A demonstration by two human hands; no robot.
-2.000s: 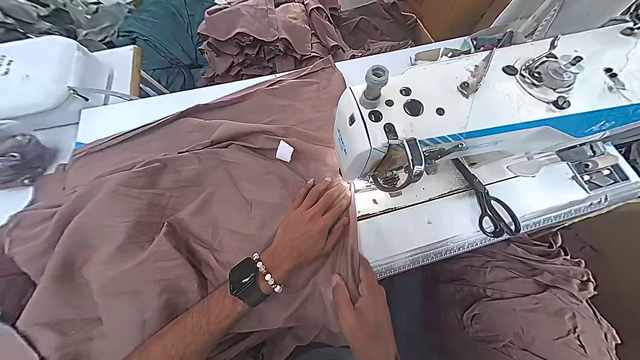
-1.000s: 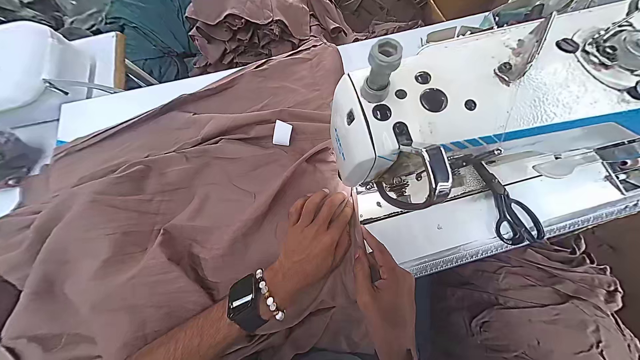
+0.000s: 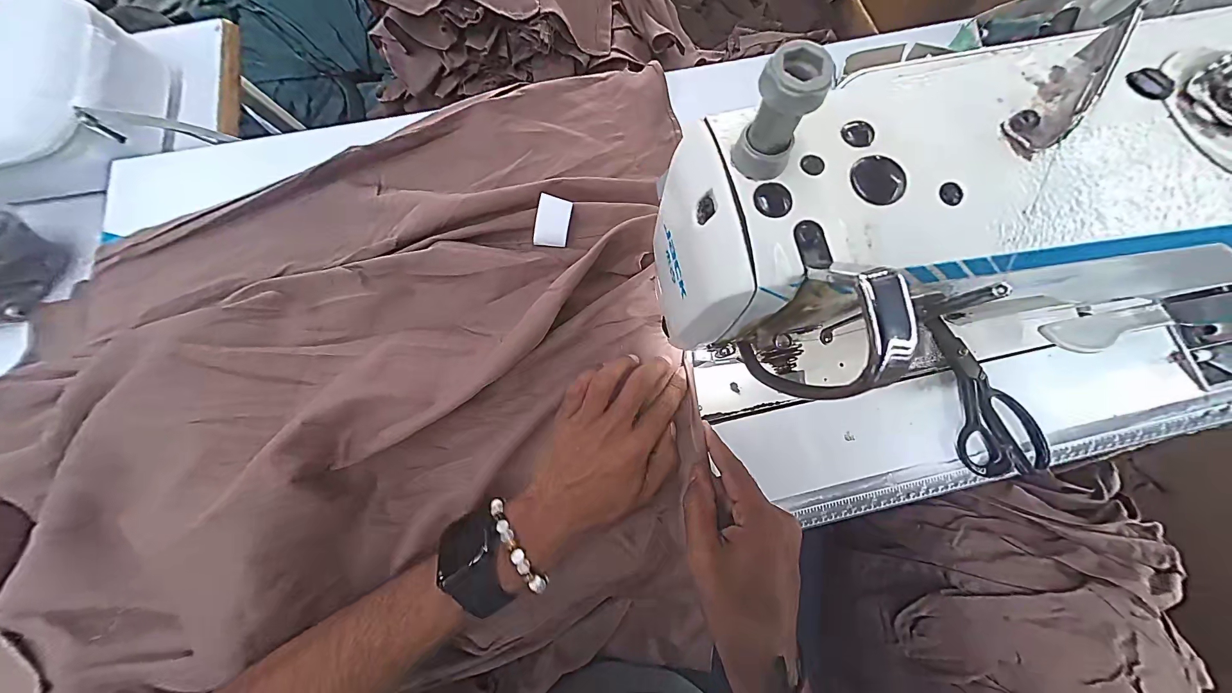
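Observation:
Brown fabric lies spread left of a white sewing machine, its right edge running under the lit needle area. My left hand rests flat on the fabric just below the machine head, fingertips close to the presser foot, with a smartwatch and a beaded bracelet at the wrist. Lower right, my right hand pinches the fabric's edge between thumb and fingers. A small white tag lies on the cloth above my left hand. The needle itself is hidden by the machine head.
Black-handled scissors lie on the machine bed at the right. A measuring tape runs along the table's front edge. More brown fabric is heaped below it, and a brown pile stands behind the table.
My right hand has moved up along the fabric edge since two seconds ago, now pinching it near my left hand. The view has come closer to the machine.

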